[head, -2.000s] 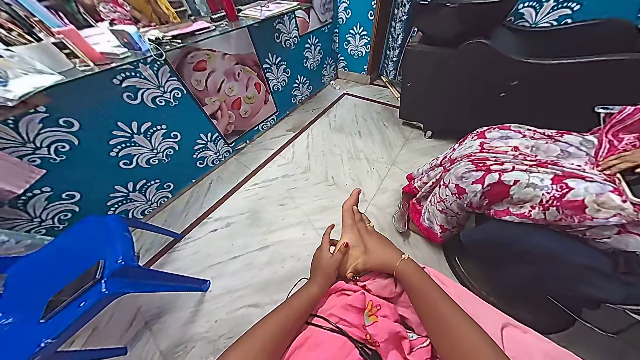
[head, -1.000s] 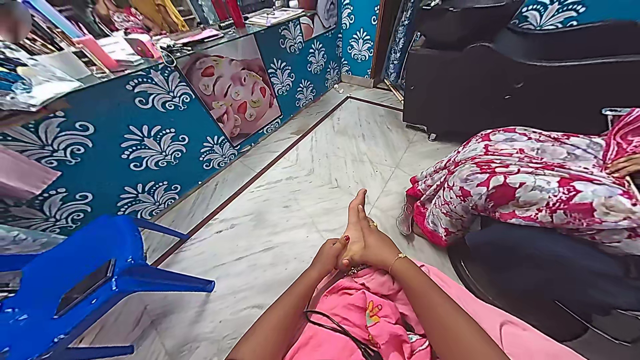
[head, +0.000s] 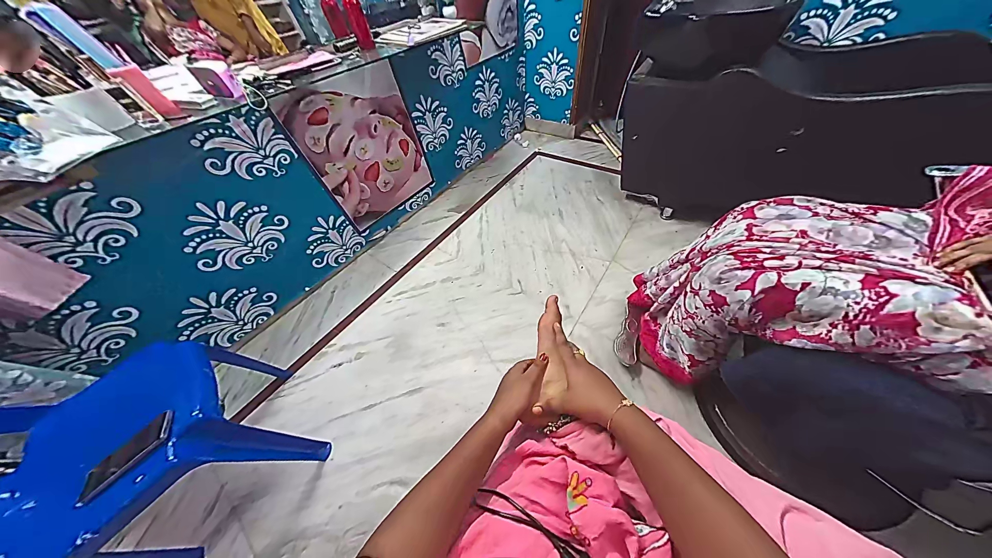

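Note:
My left hand, with dark red nail polish, lies against my right hand over my lap. My right hand wears a ring and a thin bracelet, and its fingers point forward. The palms touch, so whether a small thing lies between them is hidden. Beneath the wrists is pink printed cloth on my lap, with a dark cord lying across it.
A blue plastic chair at the left bears a phone. Beyond it runs a cluttered counter. At the right a person in a floral garment sits on a dark chair, before a black salon washing unit.
The fingers of my left hand, raised two seconds ago, now lie lower along my right hand. My hands stay together over my lap.

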